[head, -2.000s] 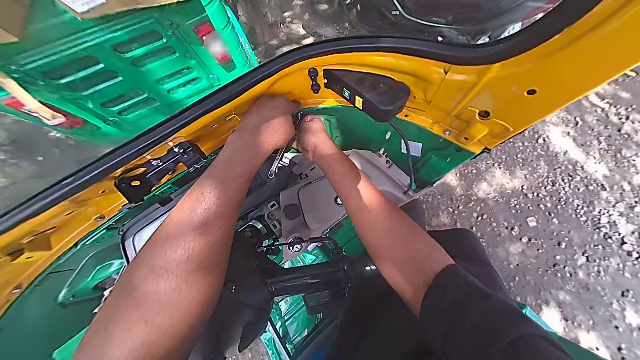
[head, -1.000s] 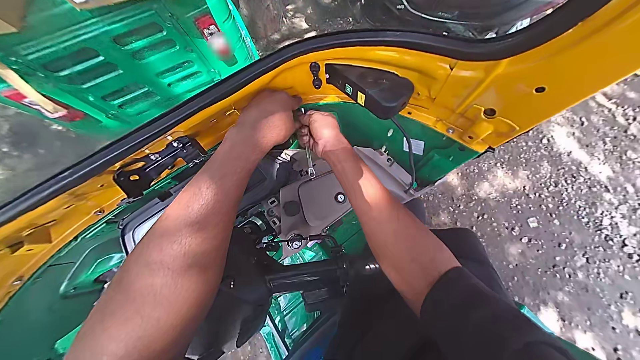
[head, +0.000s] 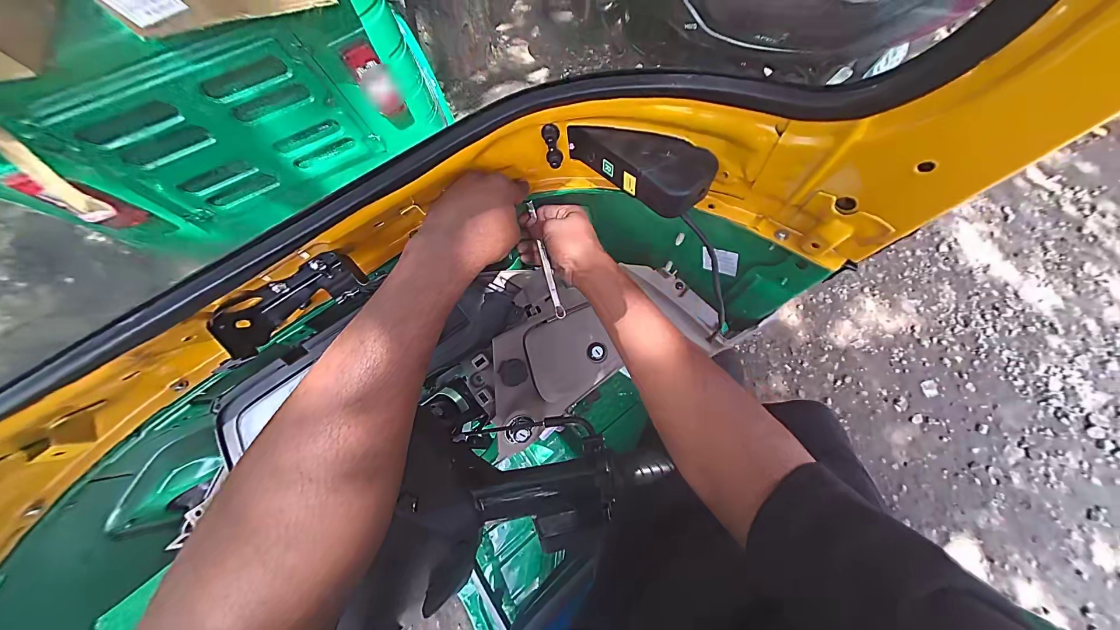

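My right hand (head: 564, 238) grips a slim metal combination wrench (head: 548, 278), whose ring end points down over the beige dashboard panel (head: 564, 359). Beside it, my left hand (head: 479, 214) is closed against the lower edge of the yellow windshield frame (head: 643, 118); its fingertips are hidden, so whether it holds anything does not show. Both hands nearly touch, just left of a black wedge-shaped housing (head: 647, 166) with a cable. What the wrench's upper end meets is hidden by my fingers.
A black metal bracket (head: 284, 302) sits on the frame at left. Below my hands are the black handlebar column (head: 542, 490) and a key lock (head: 520, 430). Beyond the windshield stands a green vehicle body (head: 210, 131). Gravel ground (head: 971, 367) lies at right.
The wrench in my right hand has swung: it slanted down to the left two seconds ago and slants down to the right now. My left hand has stayed at the frame's edge.
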